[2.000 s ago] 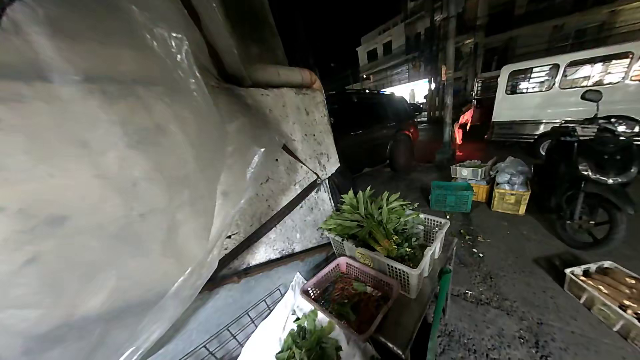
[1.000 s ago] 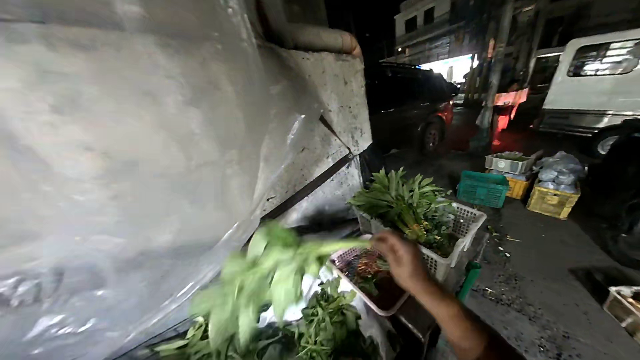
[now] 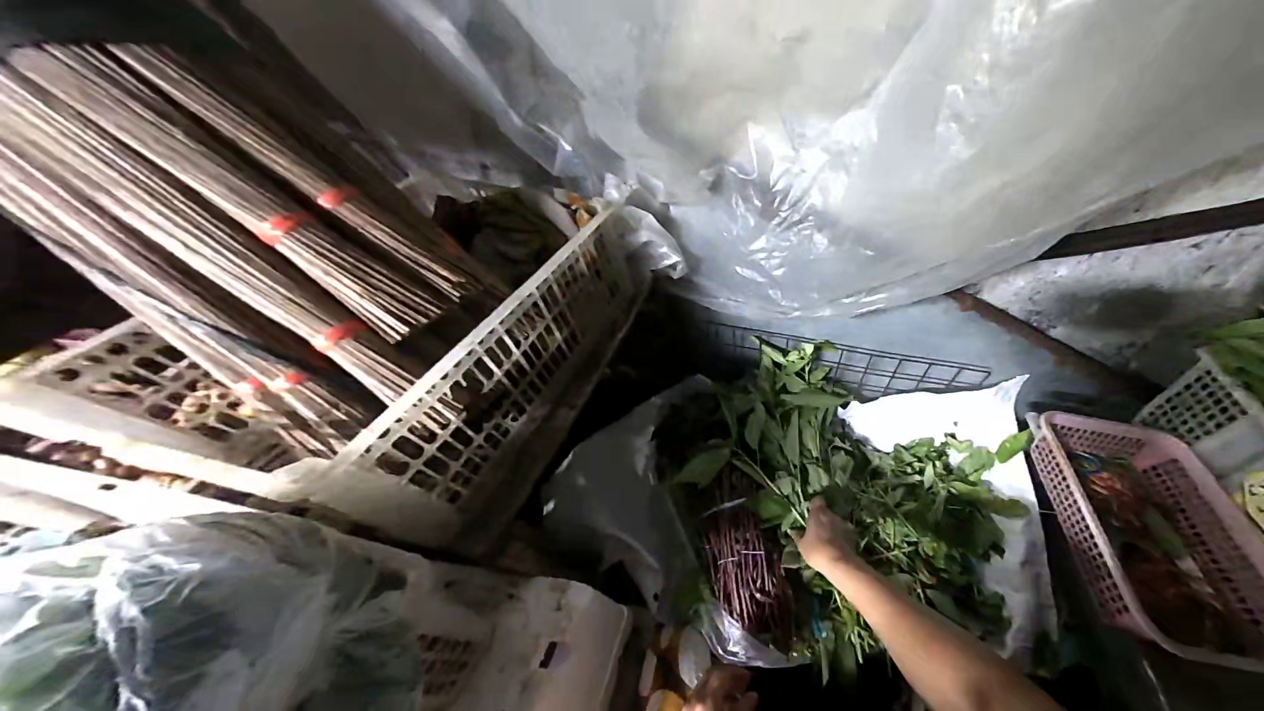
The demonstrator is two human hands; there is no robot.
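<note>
My right hand [image 3: 828, 538] reaches in from the lower right and grips the stems of a leafy green bunch [image 3: 795, 425]. That bunch lies against more leafy greens [image 3: 928, 513] on a white plastic sack [image 3: 1005, 484]. Just left of it, a tied bundle of purple-red stems [image 3: 746, 573] rests in clear plastic. At the bottom edge, below those stems, only a small part of my left hand [image 3: 721, 688] shows; its fingers are too dark and cut off to read.
Stick bundles with red ties [image 3: 281, 227] lean over a white plastic crate [image 3: 494, 365] on the left. A filled clear plastic bag [image 3: 197, 612] sits at lower left. To the right stands a pink basket [image 3: 1106, 553]. Plastic sheeting [image 3: 839, 168] hangs behind, above a wire rack [image 3: 889, 370].
The view has swung left and down from the street. A second ago my right hand held a leafy bunch up near the pink basket; now it holds greens low over the white sack.
</note>
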